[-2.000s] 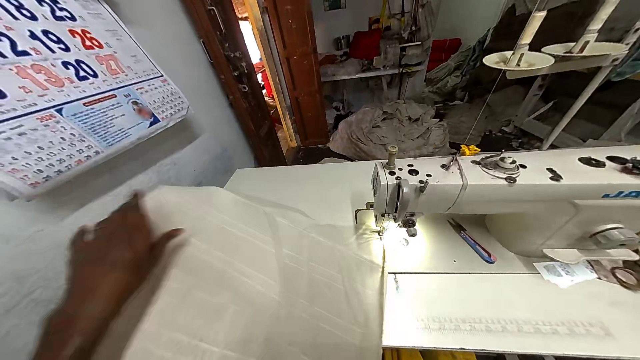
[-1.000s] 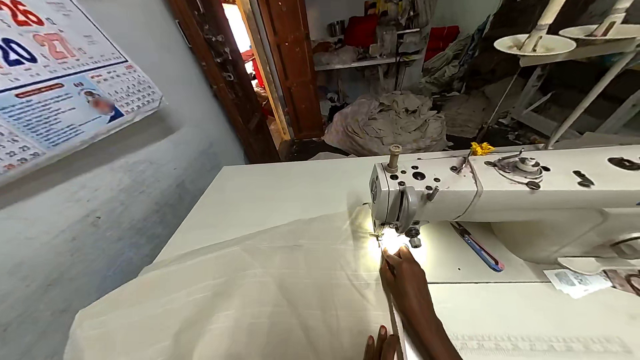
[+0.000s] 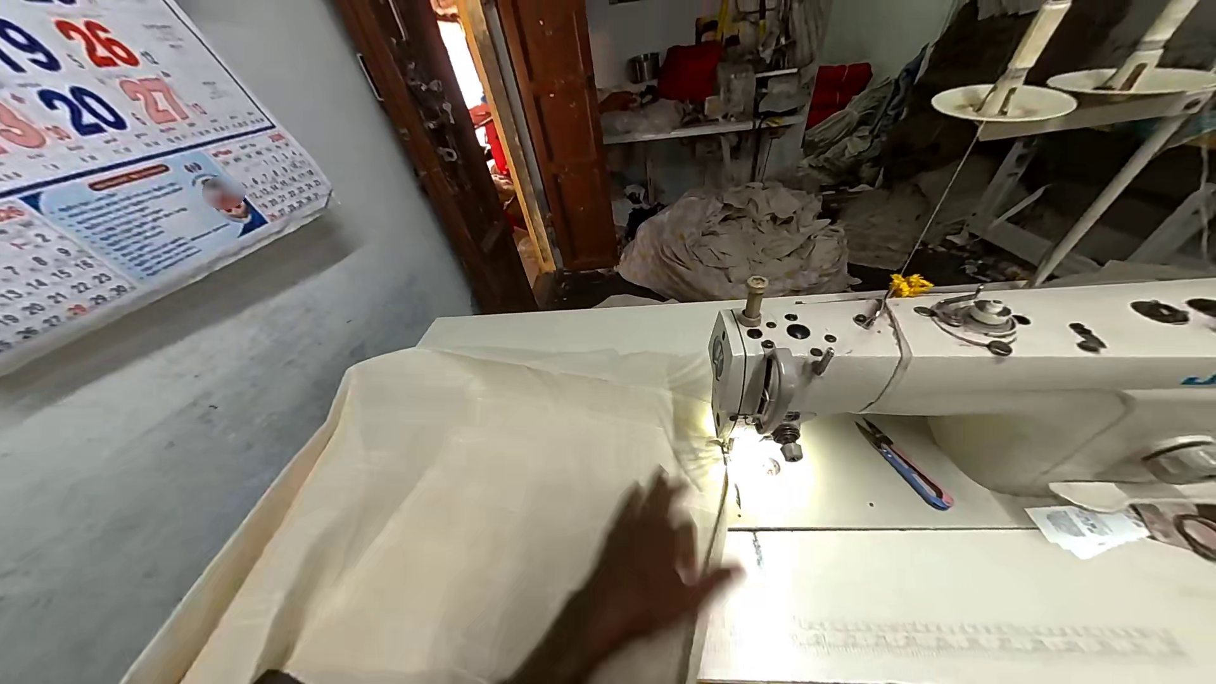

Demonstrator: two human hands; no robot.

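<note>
My left hand [image 3: 651, 575], blurred, is spread over the cream cloth [image 3: 475, 475], with nothing gripped and its thumb out toward the cloth's right edge. Whether it presses on the fabric cannot be told. The cloth lies bunched and folded on the white table and runs up to the lit needle area [image 3: 730, 446] of a white industrial sewing machine [image 3: 1026, 370]. My right hand is not in view. A small dark shape [image 3: 275, 676] at the bottom edge is too cut off to name. Blue-handled thread snips [image 3: 904, 465] lie on the machine bed, right of the needle.
A wall calendar [image 3: 142, 171] hangs at the left. White paper [image 3: 1088, 527] lies on the right, above a faint ruler scale [image 3: 988, 638]. Behind the table are a heap of cloth [image 3: 741, 242], a wooden door [image 3: 560, 133] and a thread stand [image 3: 1007, 100].
The right hand, at the needle one second ago, has left the view. My left hand has come up from the bottom edge onto the cloth, whose left part now lies folded differently.
</note>
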